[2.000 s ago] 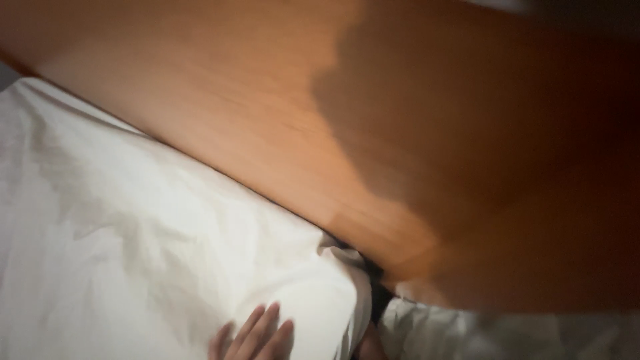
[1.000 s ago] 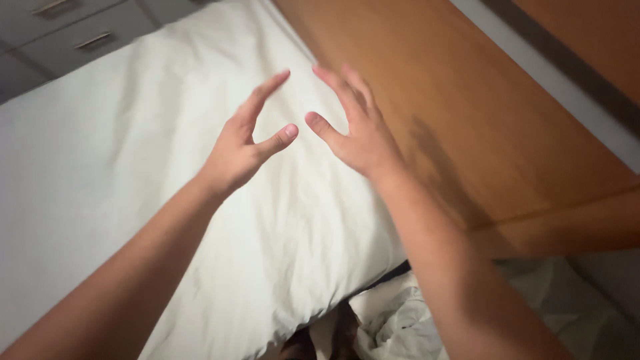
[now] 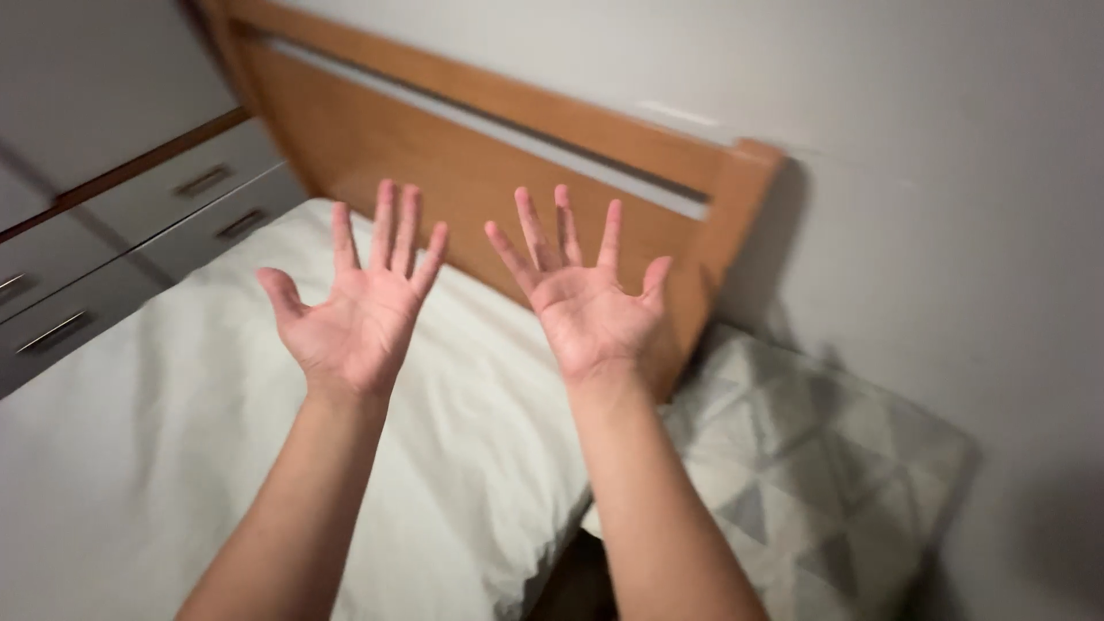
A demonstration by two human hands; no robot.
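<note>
Both hands are raised above the bed, palms facing me and fingers spread. My left hand [image 3: 354,310] holds nothing, and behind it lies the white bed sheet [image 3: 466,405], with loose wrinkles. My right hand [image 3: 591,306] is empty too, a small distance to the right of the left one. Behind its fingers stands the wooden headboard [image 3: 466,190], which has a long slot near its top rail. The hands do not touch each other.
Cabinet drawers [image 3: 194,216] with metal handles stand beyond the bed at the left. A patterned pillow or cover with triangles [image 3: 828,474] rests at the right, between the bed and the pale wall [image 3: 931,216].
My hands have turned from facing each other to palms toward me, with the fingers spread. The view has swung and now shows the whole headboard top and the wall.
</note>
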